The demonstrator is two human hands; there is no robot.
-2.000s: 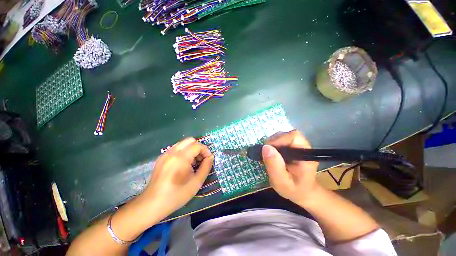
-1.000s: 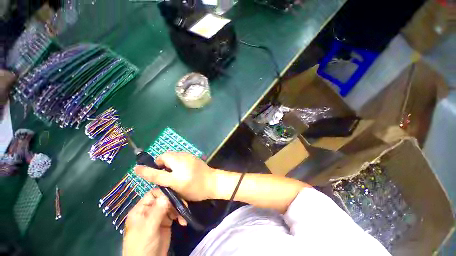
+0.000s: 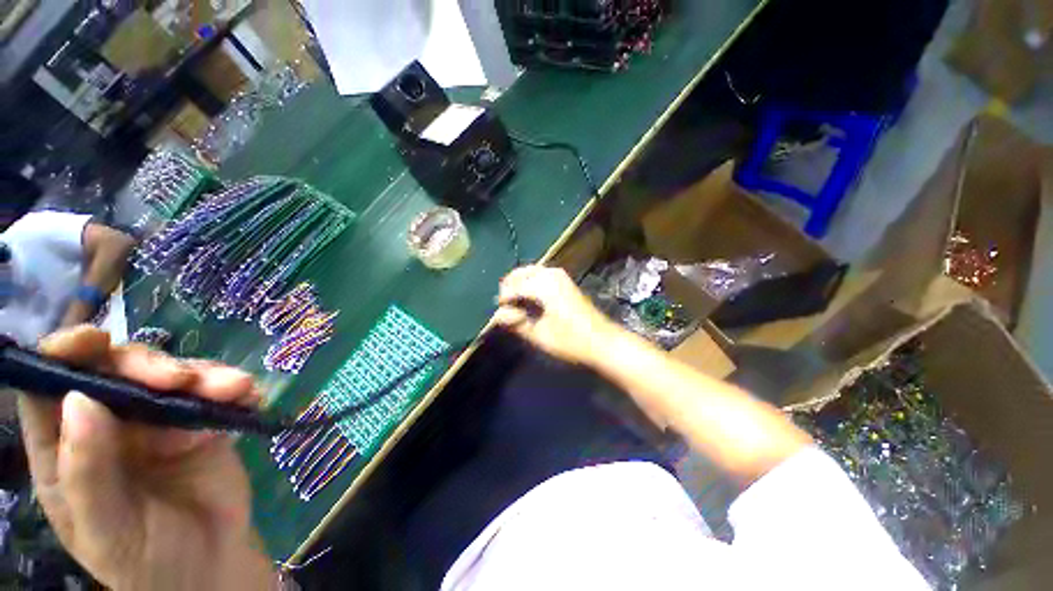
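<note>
My left hand (image 3: 144, 462), large and close at the lower left, grips the black handle of the soldering iron (image 3: 127, 398). The iron's tip is out of the picture at the left. Its black cord (image 3: 398, 387) runs over the panel to my right hand (image 3: 540, 312), closed around the cord at the bench's front edge. The green PCB panel (image 3: 389, 360) lies flat near that edge, with dark and coloured leads (image 3: 314, 454) fanned out from its near left end. Two small piles of loose leads (image 3: 298, 329) lie just beyond it.
Beyond lie wired green panels (image 3: 237, 248), a tip-cleaning pot (image 3: 439, 239) and a black soldering station (image 3: 462, 156). Another person's arm (image 3: 106, 256) is at the left. Cardboard boxes (image 3: 739, 242) and a blue stool (image 3: 814, 162) stand below the bench on the right.
The view has swung right. The iron has passed from my right hand to my left, which has moved left and up. My right hand has left the panel and now holds the cord.
</note>
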